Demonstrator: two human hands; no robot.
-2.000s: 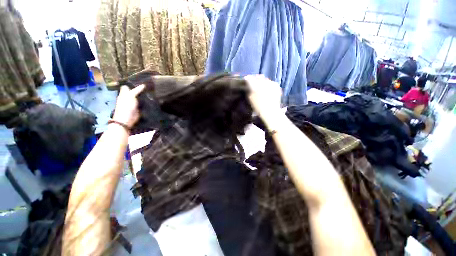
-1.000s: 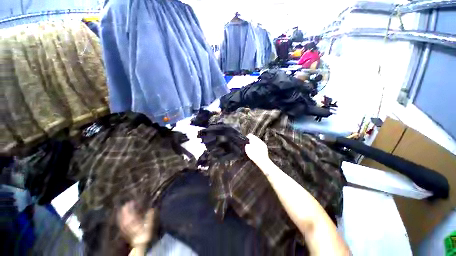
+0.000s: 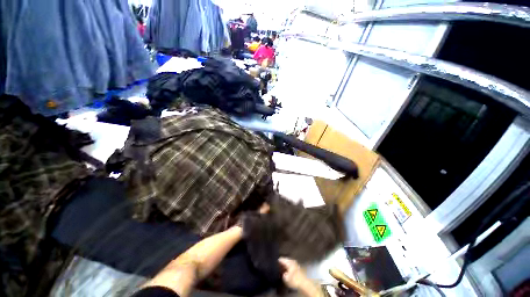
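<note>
My left hand [image 3: 247, 223] holds a small dark plaid garment piece [image 3: 305, 229] by its upper left part; the cloth is blurred and partly hides the fingers. My right hand [image 3: 295, 275], at the bottom, grips the lower edge of the same piece. The piece is over the right end of the dark padded pressing board [image 3: 125, 223]. A large pile of plaid pieces [image 3: 200, 168] lies just beyond the board. The steam iron's wooden handle [image 3: 347, 282] shows at the bottom edge, right of my right hand; its plate cannot be made out.
A second plaid pile [image 3: 35, 168] lies at the left. A dark garment bundle [image 3: 206, 87] is behind. A thin padded arm [image 3: 319, 155] stands before cardboard [image 3: 337, 142]. At right are a dark iron rest [image 3: 373, 268], hose and a panel with warning labels [image 3: 376, 223]. Denim garments hang upper left.
The view has swung right, bringing the iron and labelled panel into sight. Both hands are now together at the board's right end with a plaid piece; one second ago they were apart over the piles.
</note>
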